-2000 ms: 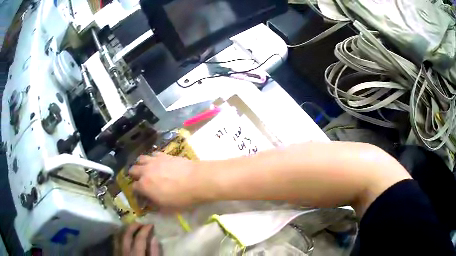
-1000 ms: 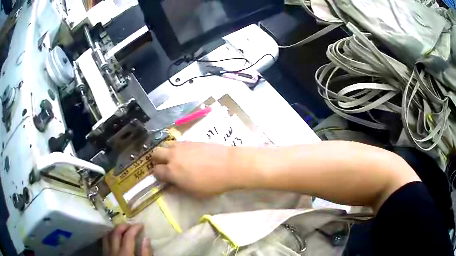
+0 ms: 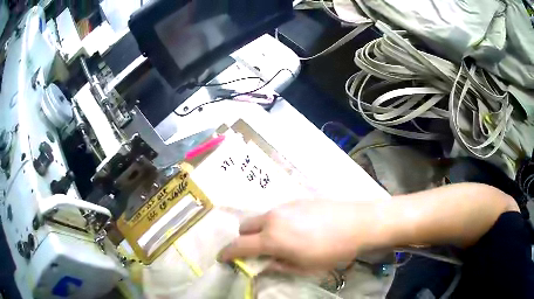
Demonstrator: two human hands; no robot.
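Beige fabric [image 3: 202, 282] lies along the bottom, its upper part reaching the amber clamp frame [image 3: 208, 202]. My right hand [image 3: 301, 236] comes in from the right, with curled fingertips closed on the fabric beside yellow tape [image 3: 245, 270]. Its thumb is hidden. Another thin yellow strip [image 3: 187, 257] runs down from the clamp frame. The frame has black handwriting and a slot window showing pale cloth. My left hand is not in view.
The white sewing machine head [image 3: 64, 257] fills the left side. A marked template [image 3: 249, 169] and pink stick [image 3: 205, 147] lie behind the clamp. A black screen [image 3: 193, 32] stands at the back; coiled beige straps [image 3: 404, 87] are at right.
My right hand has moved right and down, off the clamp frame and onto the fabric's yellow-taped edge. My left hand has left the picture at the bottom. The view has shifted slightly.
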